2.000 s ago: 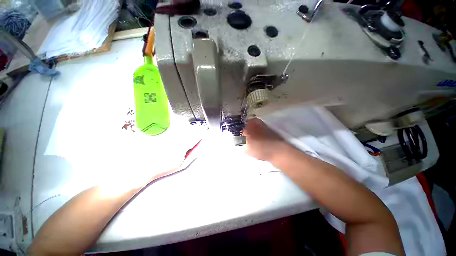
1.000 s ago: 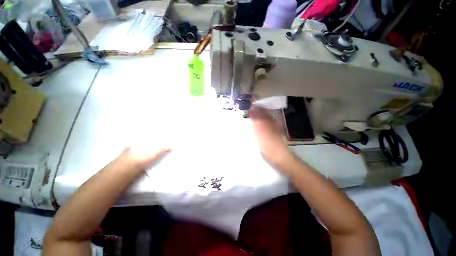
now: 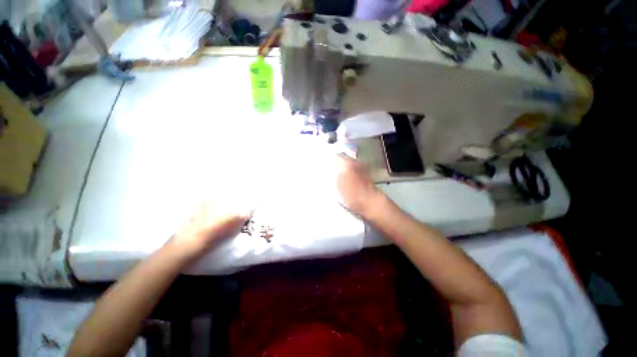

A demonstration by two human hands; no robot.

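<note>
A white fabric panel with a small dark motif lies on the white table under a bright glare, so its outline is partly lost. My left hand rests on it beside the motif, fingers blurred. My right hand lies on its right part, just below the presser foot and needle. Whether either hand pinches the cloth is lost in the glare. A small white piece shows right of the needle, under the sewing machine.
A lime-green tag hangs left of the machine head. A smartphone, snips and scissors lie at the right. White pieces are stacked at the back left. White cloth hangs at lower right.
Since the earliest frame, my hands have moved back from the needle and the motif has come into view near the front edge. Since one second ago, my left hand has moved next to the motif.
</note>
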